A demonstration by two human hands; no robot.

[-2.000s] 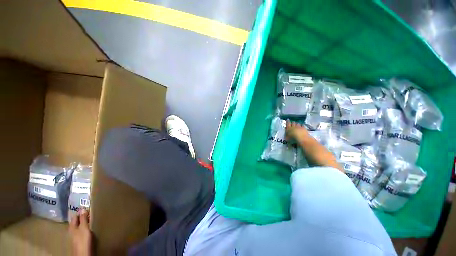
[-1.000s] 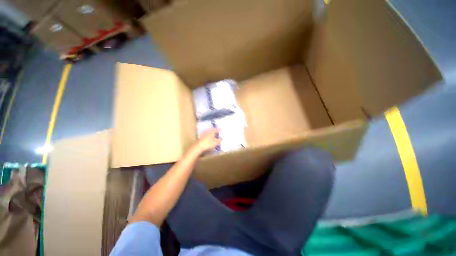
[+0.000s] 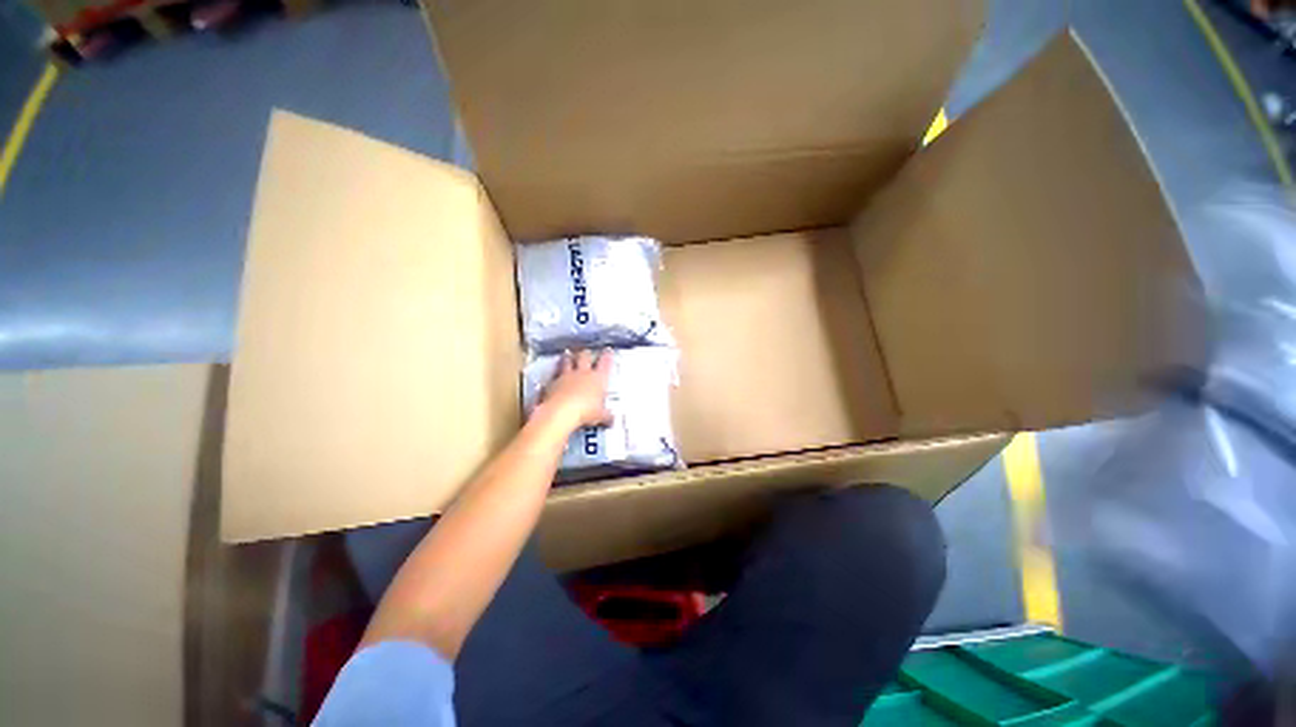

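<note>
The open brown carton (image 3: 768, 334) stands in front of me. Two grey-white polybagged packets lie flat in it along its left wall, one behind the other. The far packet (image 3: 590, 291) shows black brand print. My left hand (image 3: 580, 391) rests on the near packet (image 3: 640, 412) with its fingers spread, covering part of its print. A large blurred grey, shiny plastic shape (image 3: 1194, 526), perhaps a packet close to the camera, fills the right edge. My right hand cannot be made out.
Carton flaps (image 3: 355, 327) stand outward around the opening. A flat cardboard sheet (image 3: 100, 540) is at the left. A green tote (image 3: 1038, 682) shows at the bottom right. A red object (image 3: 647, 611) is between my legs. A loaded pallet (image 3: 171, 22) is at the upper left.
The view has swung from the green tote to the carton. My left hand stays at the near packet. My right hand, earlier on packets in the tote, has left view. Blurred grey plastic has appeared at right.
</note>
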